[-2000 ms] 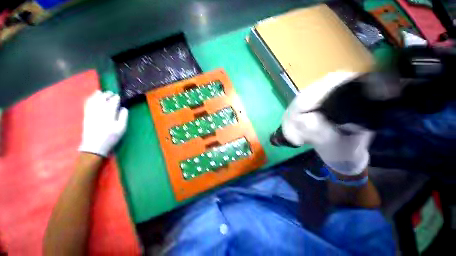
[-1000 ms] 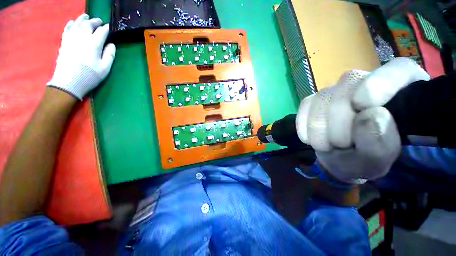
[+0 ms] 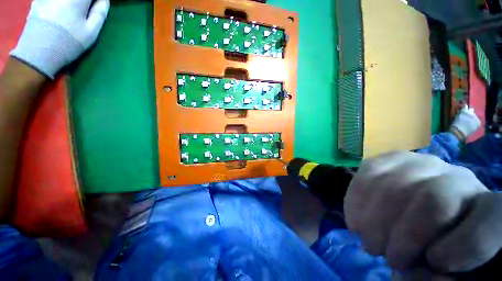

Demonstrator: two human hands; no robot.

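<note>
The orange fixture (image 3: 256,121) lies on the green mat and holds three green circuit boards (image 3: 219,148) in its slots. My right hand (image 3: 418,208), in a white glove, is shut on the black electric screwdriver (image 3: 325,178). Its yellow band shows, and its thin tip is at the right end of the nearest board, by the fixture's lower right corner; whether it touches is not clear. My left hand (image 3: 59,34), in a white glove, rests at the upper left by the red mat's edge, partly cut off by the frame, and no held thing shows.
The red mat (image 3: 44,164) lies at the left. A ribbed stack (image 3: 350,104) under a tan cardboard sheet (image 3: 393,77) stands at the right. Beyond it are a dark tray with silvery bits (image 3: 437,71), another orange fixture (image 3: 458,82) and another person's gloved hand (image 3: 467,122).
The view has shifted, and the screw tray has nearly left the top. My right hand has brought the screwdriver in from the right to the nearest board's end. My left hand stays near the red mat.
</note>
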